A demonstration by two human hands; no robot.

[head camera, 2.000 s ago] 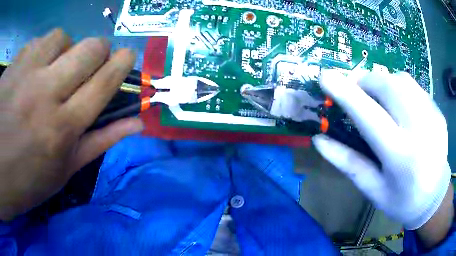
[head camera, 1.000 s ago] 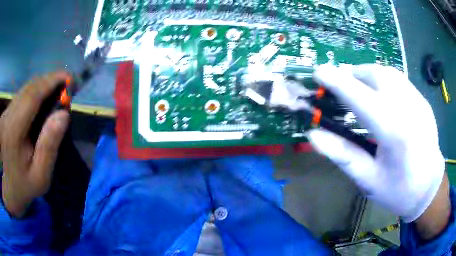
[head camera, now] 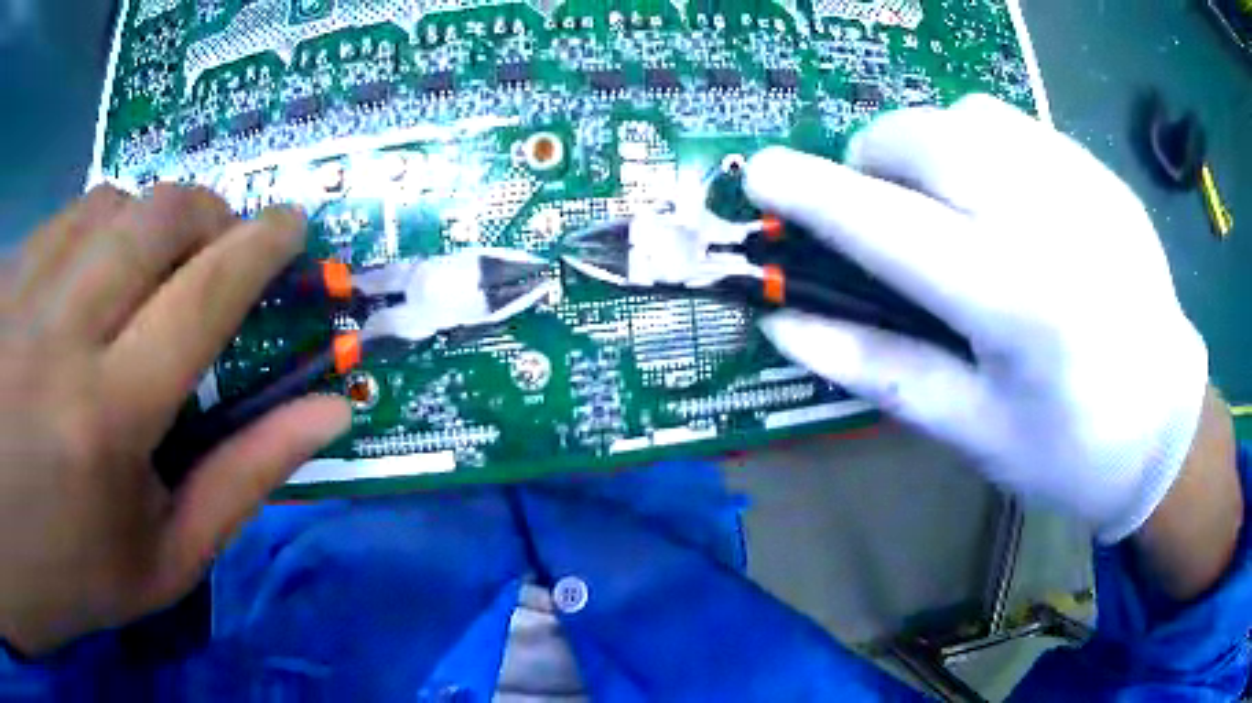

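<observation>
A large green circuit board [head camera: 467,398] lies in front of me, crowded with solder joints, small dark chips and ringed holes. My bare left hand [head camera: 151,371] is closed around the black handles of diagonal cutters [head camera: 446,295] with orange bands; their silver jaws point right over the board's middle. My right hand [head camera: 1002,302], in a white knit glove, grips a second pair of cutters [head camera: 659,247], with jaws pointing left. The two tips almost meet near the board's centre. Whether a tip touches a joint cannot be told.
A short black object [head camera: 1171,144] and a thin yellow stick [head camera: 1215,201] lie on the dark green bench [head camera: 1112,69] at the right. A dark item shows at the top right corner. My blue coat [head camera: 412,577] is just below the board's near edge.
My left hand has come back over the board from the left side, and its cutters now face the right pair. The board appears further left and nearer, with the red support no longer clearly visible.
</observation>
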